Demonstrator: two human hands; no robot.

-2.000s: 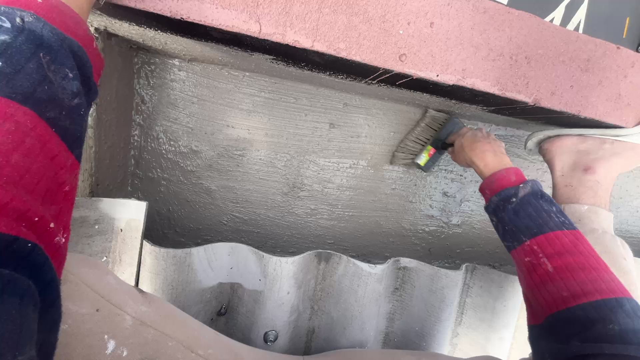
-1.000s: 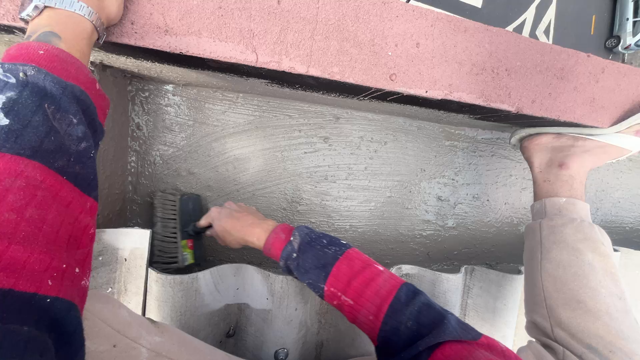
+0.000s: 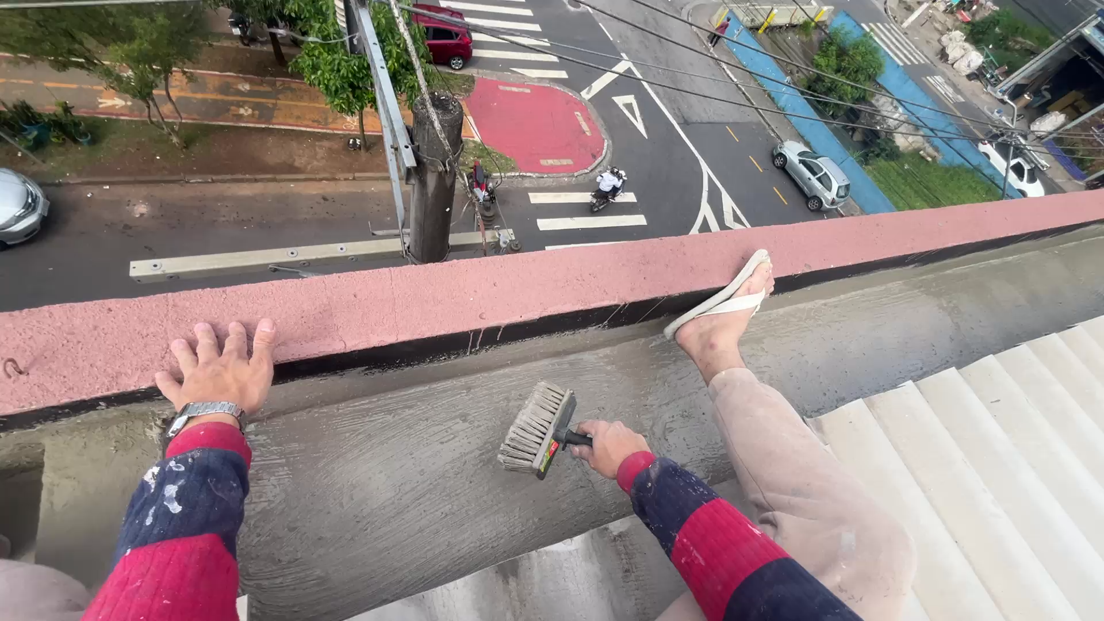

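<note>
My right hand (image 3: 608, 447) grips the black handle of a wide masonry brush (image 3: 536, 429), its pale, coated bristles pointing left over the grey-coated roof gutter (image 3: 397, 474). Whether the bristles touch the coating is hard to tell. With fingers spread, my left hand (image 3: 226, 371) rests flat on the pink parapet (image 3: 483, 297) at the left, a metal watch on its wrist. Brush strokes mark the wet-looking grey surface between my hands.
Corrugated roof sheets (image 3: 966, 431) border the gutter at lower right. My foot in a white flip-flop (image 3: 723, 297) is against the parapet. Beyond its edge, far below, lies a street with cars and a motorcycle; a utility pole (image 3: 434, 181) and overhead wires stand close outside.
The brush in my right hand has moved away from the gutter's left end, where it was one second ago. The view has tilted up, now showing the street and my whole left hand.
</note>
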